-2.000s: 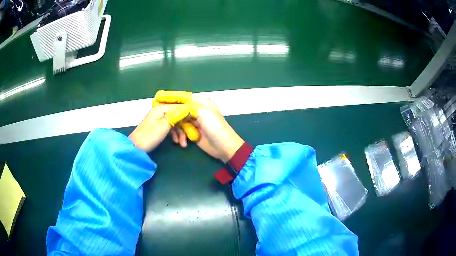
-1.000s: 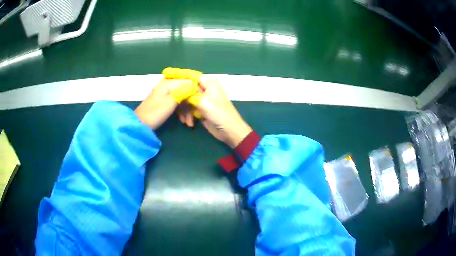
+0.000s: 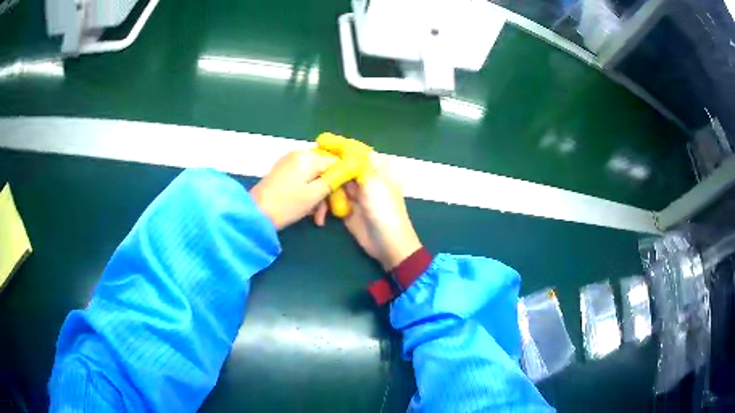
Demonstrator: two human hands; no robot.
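My left hand [image 3: 295,189] and my right hand [image 3: 382,214] are clasped together over the near edge of the pale metal rail [image 3: 201,145]. Yellow finger cots [image 3: 345,164] cover several fingertips, which overlap each other. No part shows in either hand; the space between the palms is hidden. A dark red wrist strap [image 3: 411,269] is around my right wrist. Three flat stacks of bagged clear sheets lie to the right of my right sleeve, the nearest stack [image 3: 548,332] beside the sleeve, then a middle one [image 3: 600,321] and a narrow one [image 3: 637,310].
Beyond the rail, a white projector housing [image 3: 403,32] with a handle-like stand is at top centre, and another housing [image 3: 89,20] is at top left. Crumpled clear sleeves [image 3: 677,306] lie at far right. A pale yellow pad [image 3: 11,234] is at the left edge.
The view has turned and shifted. A white housing has come into view at top centre, and the top-left one shows in a different position. My hands stay clasped.
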